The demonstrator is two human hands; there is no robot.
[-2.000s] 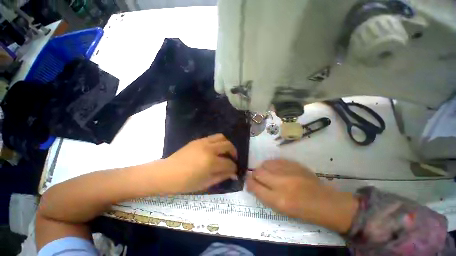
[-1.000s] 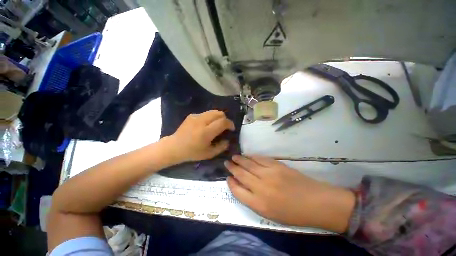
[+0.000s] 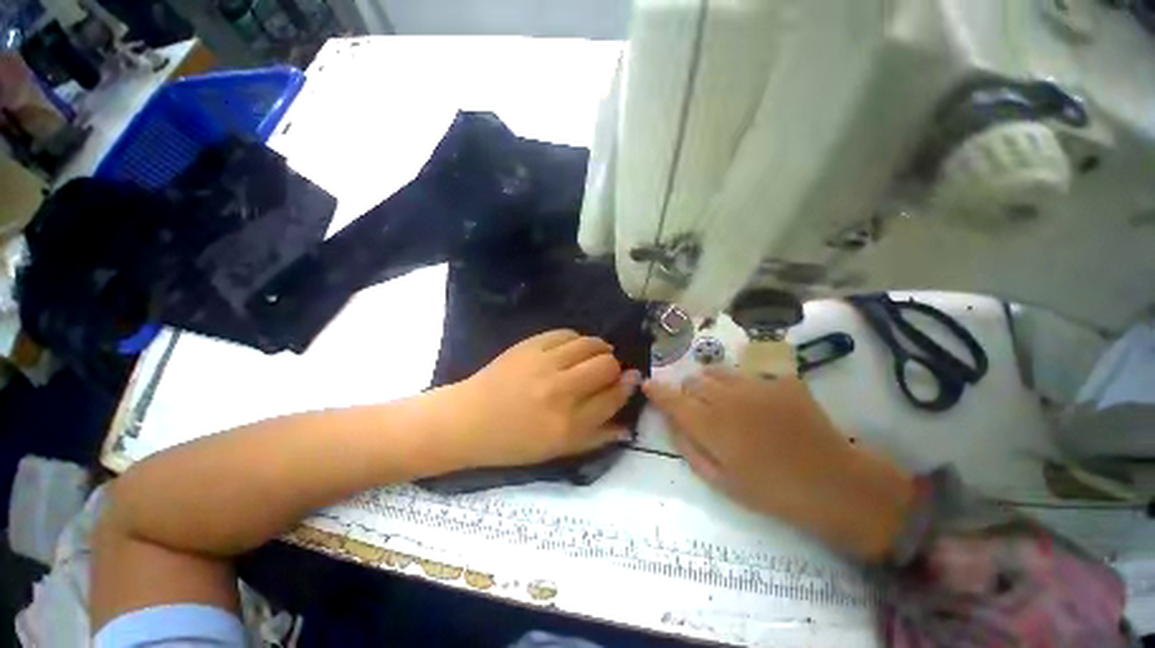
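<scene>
A black garment panel (image 3: 545, 279) lies on the white table, its right edge beside the needle plate (image 3: 671, 336) under the machine head. My left hand (image 3: 551, 399) rests on the panel near that edge, fingers curled, thumb and fingertips pinching the fabric edge. My right hand (image 3: 760, 443) is just right of the edge, its fingertips at the fabric near the left fingertips; whether they grip it is hard to tell. The presser foot is not clearly visible.
The cream machine head (image 3: 760, 152) stands at right. Thread snips (image 3: 826, 352), partly hidden, and black-handled shears (image 3: 931, 361) lie right of the needle area. A black heap (image 3: 165, 253) sits over a blue basket (image 3: 190, 120) at left.
The view has shifted, so the machine and table sit differently. My right hand has moved forward along the fabric edge, nearer the needle plate, and now covers part of the snips.
</scene>
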